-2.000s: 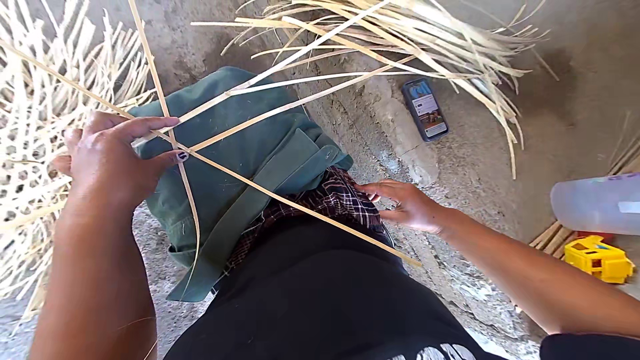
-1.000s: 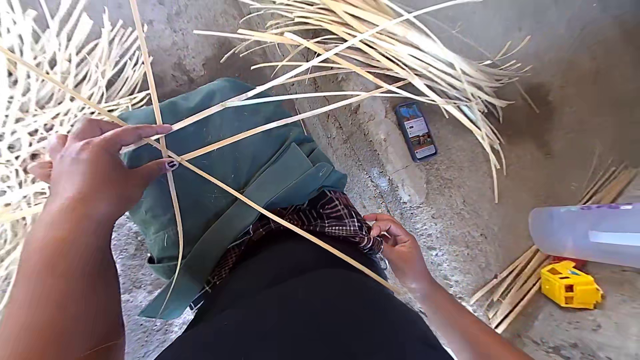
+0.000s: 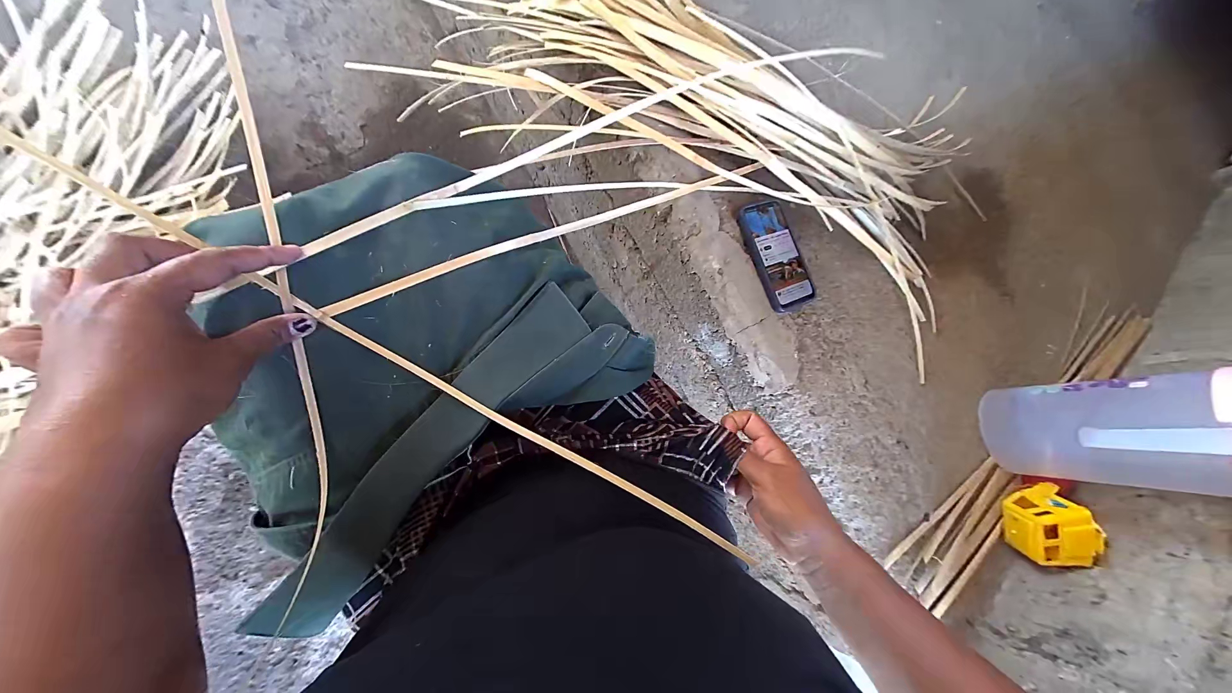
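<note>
My left hand (image 3: pixel 154 332) pinches several crossed plant-fibre strips (image 3: pixel 423 375) between thumb and fingers, at the left of the head view. The strips cross one another over a green cloth (image 3: pixel 414 250) spread on my lap; one runs down to the right across my black shirt, another hangs down to the cloth's lower edge. At the right of my lap, my right hand (image 3: pixel 778 486) grips the edge of a dark plaid cloth (image 3: pixel 674 428) between thumb and fingers. It touches no strip.
A pile of loose pale strips (image 3: pixel 770 125) lies ahead on the concrete, near a phone (image 3: pixel 777 256). Woven strips (image 3: pixel 106 144) spread at the left. On the right are a translucent plastic container (image 3: pixel 1107 433), a yellow plastic toy vehicle (image 3: pixel 1052 526) and a bundle of split sticks (image 3: pixel 962 539).
My right hand, earlier beside the plaid cloth with its fingers spread, now has its edge pinched. My left hand keeps its hold at the crossing of the strips.
</note>
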